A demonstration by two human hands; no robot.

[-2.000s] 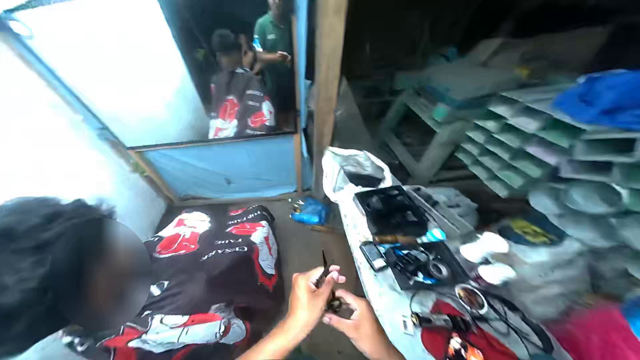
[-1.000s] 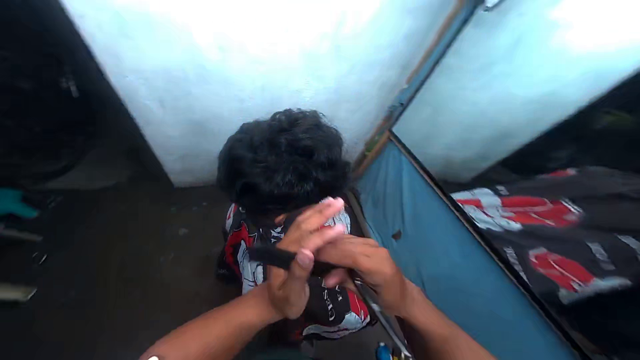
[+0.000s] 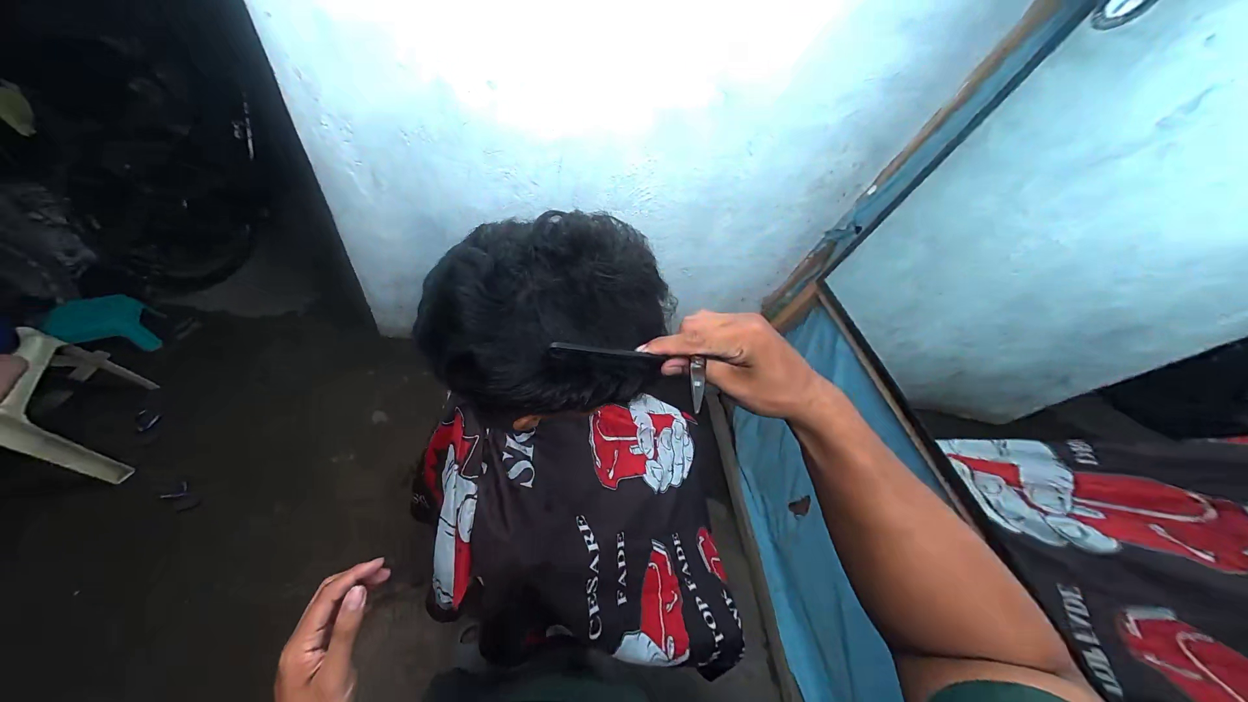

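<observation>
A seated person's dark hair [image 3: 546, 292] is below me, and a black cape [image 3: 536, 546] printed in red and white covers the body. My right hand [image 3: 746, 361] grips a black comb [image 3: 600, 354], whose far end lies against the hair. A small pointed metal blade [image 3: 698, 385], perhaps of scissors, sticks out below the fingers of the same hand. Lower left, apart from the person, my left hand [image 3: 331, 629] holds nothing, its fingers loosely bent and parted from the thumb.
A pale wall [image 3: 585, 117] rises just beyond the head. At the right stands a framed mirror [image 3: 1072, 244] reflecting the cape, with blue sheeting [image 3: 809, 497] below it. A cream plastic chair [image 3: 58, 434] and a teal stool [image 3: 102, 320] are at the left.
The view has swung from the cluttered table to the seated person. My hands, together a second ago, are now apart: the right with the comb at the hair, the left low at the left.
</observation>
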